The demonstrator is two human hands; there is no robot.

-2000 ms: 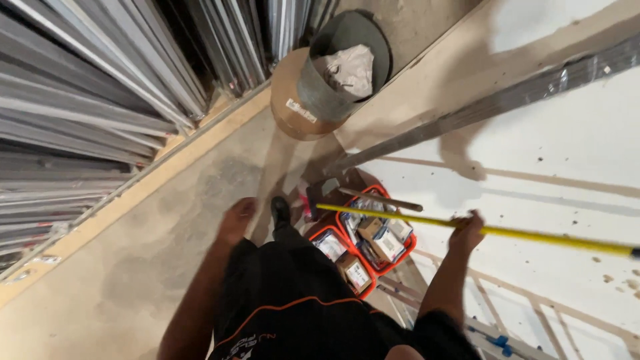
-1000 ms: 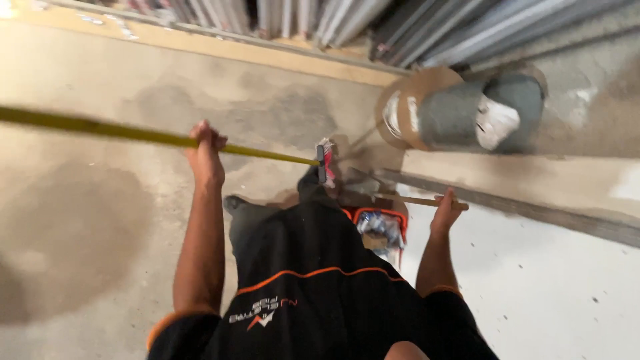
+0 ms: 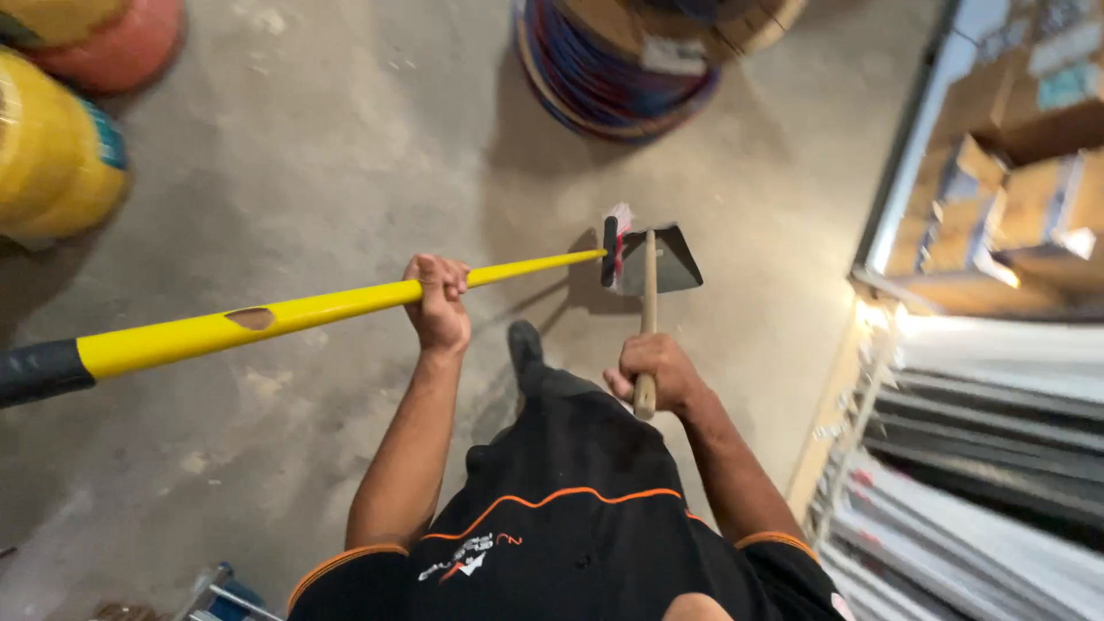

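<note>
My left hand (image 3: 440, 302) is closed around the yellow handle of a broom (image 3: 345, 301), whose dark grip end reaches out to the left edge. The broom's head (image 3: 611, 252), dark with red and pale bristles, is close against the left side of a metal dustpan (image 3: 677, 260). The dustpan's wooden handle (image 3: 649, 302) runs down into my right hand (image 3: 657, 373), which grips it near its end. What lies in the dustpan, if anything, cannot be made out.
A wooden cable reel (image 3: 612, 78) wound with blue and red cable stands ahead. Yellow (image 3: 56, 151) and red (image 3: 121, 52) rolls are at upper left. Shelved cardboard boxes (image 3: 957, 216) and stacked metal profiles (image 3: 983, 466) line the right. A blue and metal object (image 3: 226, 597) is at lower left.
The view has turned to another part of the floor. The bin and red crates from before are out of view. My left hand has the broom, which my right held two seconds ago.
</note>
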